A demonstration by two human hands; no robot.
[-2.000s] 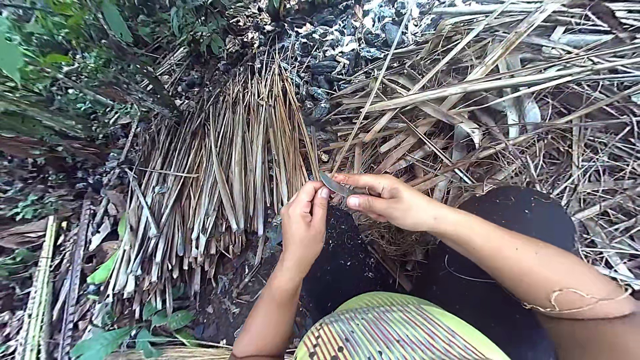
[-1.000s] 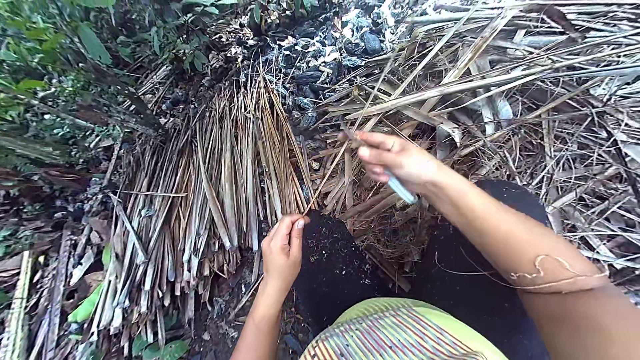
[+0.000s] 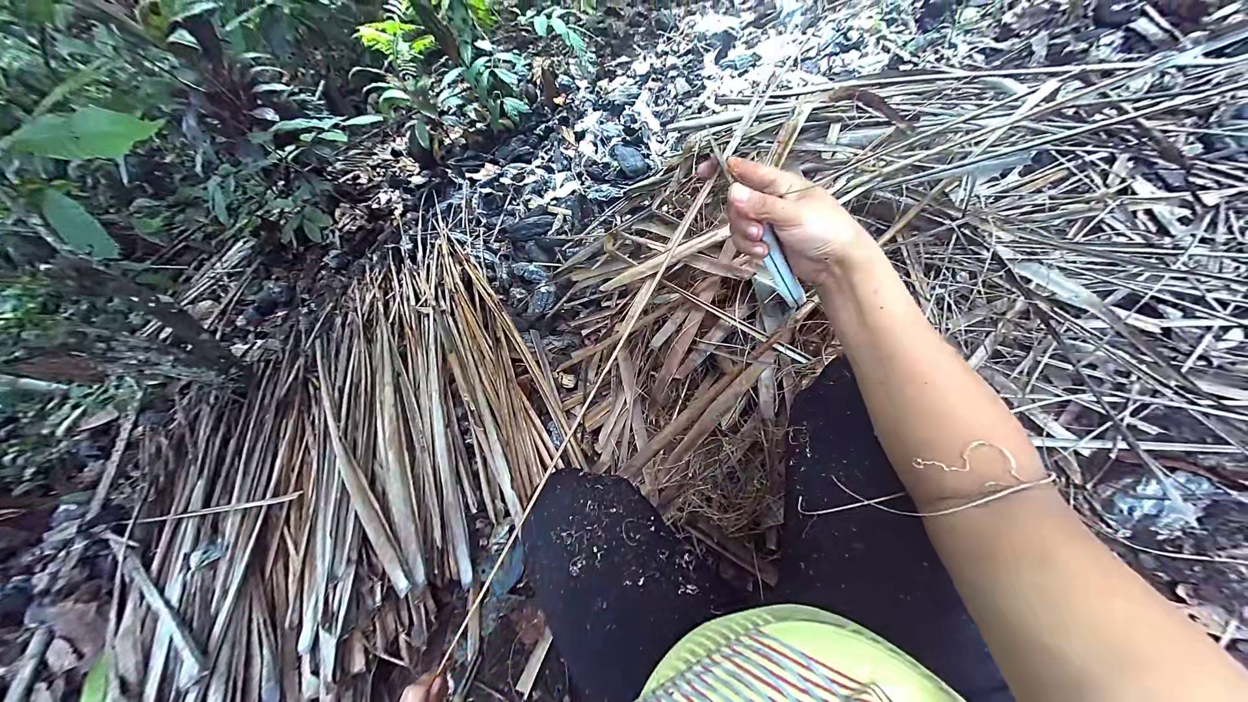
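My right hand (image 3: 795,219) is closed around the pale grey-blue handle of a knife (image 3: 783,268), whose blade shows only faintly at the thumb and forefinger. A long thin brown strip of dry leaf (image 3: 609,369) runs slantwise from beside that blade down to the bottom edge. There my left hand (image 3: 425,686) pinches its lower end, with only the fingertips in view. A thin loose fiber (image 3: 985,499) lies around my right forearm.
Left of my knees lies a bundle of dry leaf strips (image 3: 390,439). A tangled heap of dry fronds (image 3: 1102,273) spreads at the right. Dark husks and pale debris (image 3: 624,127) lie ahead, with green plants (image 3: 468,88) at the upper left.
The hands were together two seconds ago; my left hand has drawn down to the bottom edge and my right hand is farther up and away. The strip now stretches long between them.
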